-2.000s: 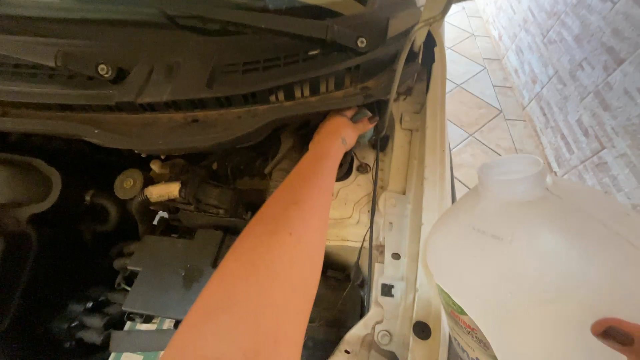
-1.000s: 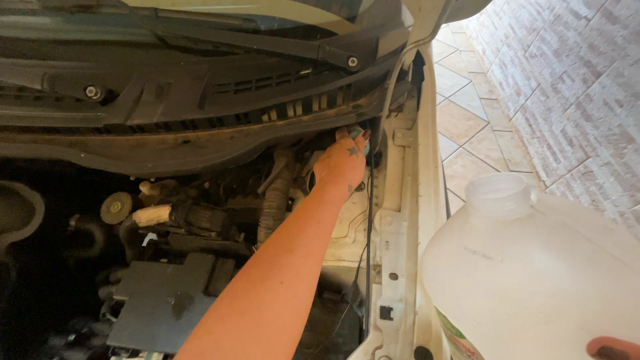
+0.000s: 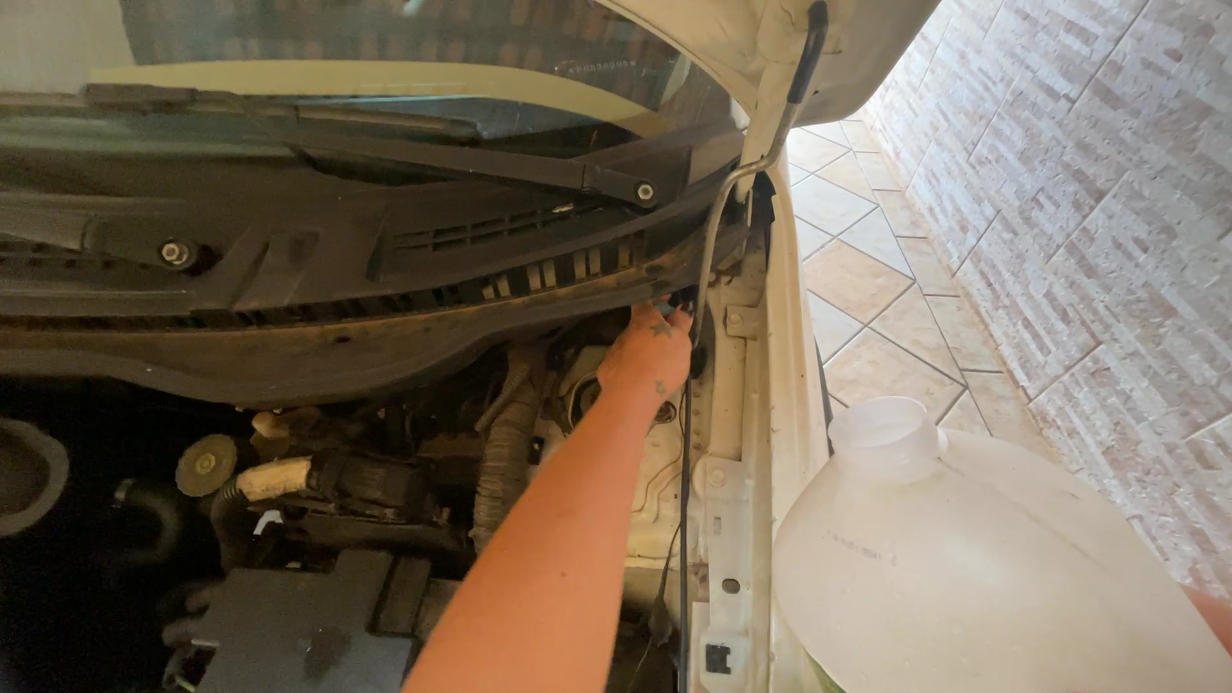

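My left hand (image 3: 647,356) reaches into the back corner of a car's engine bay, just under the edge of the black cowl (image 3: 318,217). Its fingers are closed around a small bluish part (image 3: 664,308), mostly hidden by the fingers, so its exact kind cannot be told. At the lower right is a large translucent plastic jug (image 3: 962,568), its mouth uncapped and facing up, beside the fender edge. Only a sliver of my right hand (image 3: 1211,616) shows at the right edge, against the jug's side.
A metal hood prop rod (image 3: 717,221) rises near my left hand. Wiper arms (image 3: 539,168) lie over the cowl. A ribbed hose (image 3: 505,462), a black box-shaped cover (image 3: 298,616) and the cream fender rail (image 3: 722,500) surround my forearm. A tiled floor (image 3: 866,289) and stone-patterned wall (image 3: 1088,192) lie beyond.
My left hand stays in the same corner, its wrist and fingers turned somewhat. Less of my right hand shows on the jug than before.
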